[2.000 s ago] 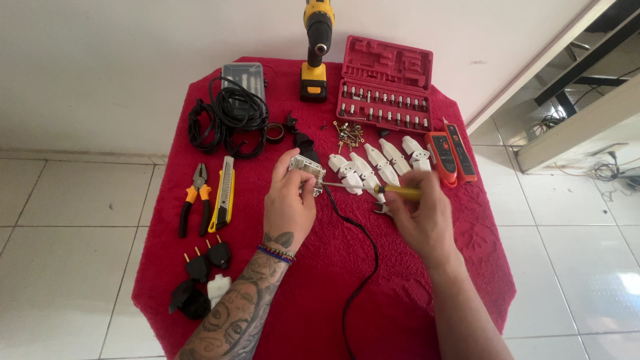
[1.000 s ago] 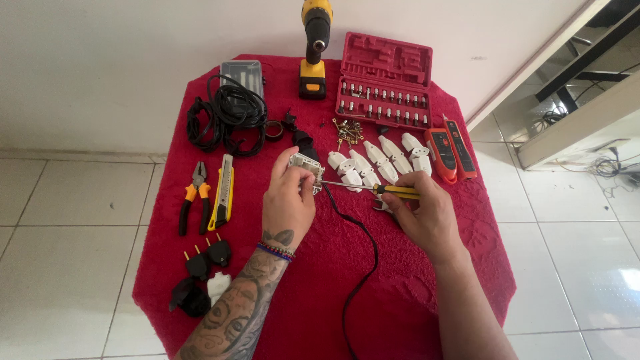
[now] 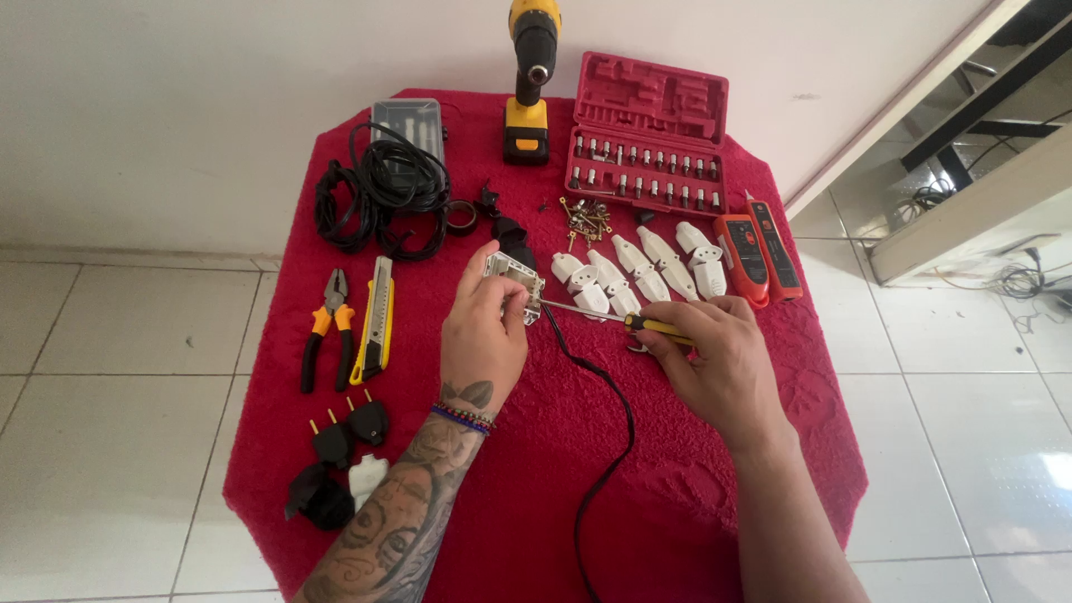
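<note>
My left hand (image 3: 487, 331) grips a white plastic socket housing (image 3: 512, 273), its inside facing up, above the middle of the red cloth. A black cable (image 3: 615, 394) runs from the housing's lower right down towards me. In my right hand (image 3: 712, 360) is a screwdriver (image 3: 586, 311) with a yellow and black handle. Its shaft points left, and the tip is at the housing's right edge beside my left fingers; exact contact is hard to tell. Just right of the housing lie several white plugs and sockets (image 3: 641, 268). A metal piece under my right hand is mostly hidden.
Pliers (image 3: 335, 322), a yellow utility knife (image 3: 378, 322) and black plugs (image 3: 333, 442) lie left. Behind are coiled black cable (image 3: 402, 180), a clear case (image 3: 406, 126), black tape (image 3: 461, 216), a cordless drill (image 3: 528, 126), loose screws (image 3: 586, 219), a red bit case (image 3: 649, 142) and red testers (image 3: 744, 255).
The screwdriver and my right hand have shifted slightly, the shaft staying directed at the housing. My left hand keeps its hold on the housing in nearly the same place.
</note>
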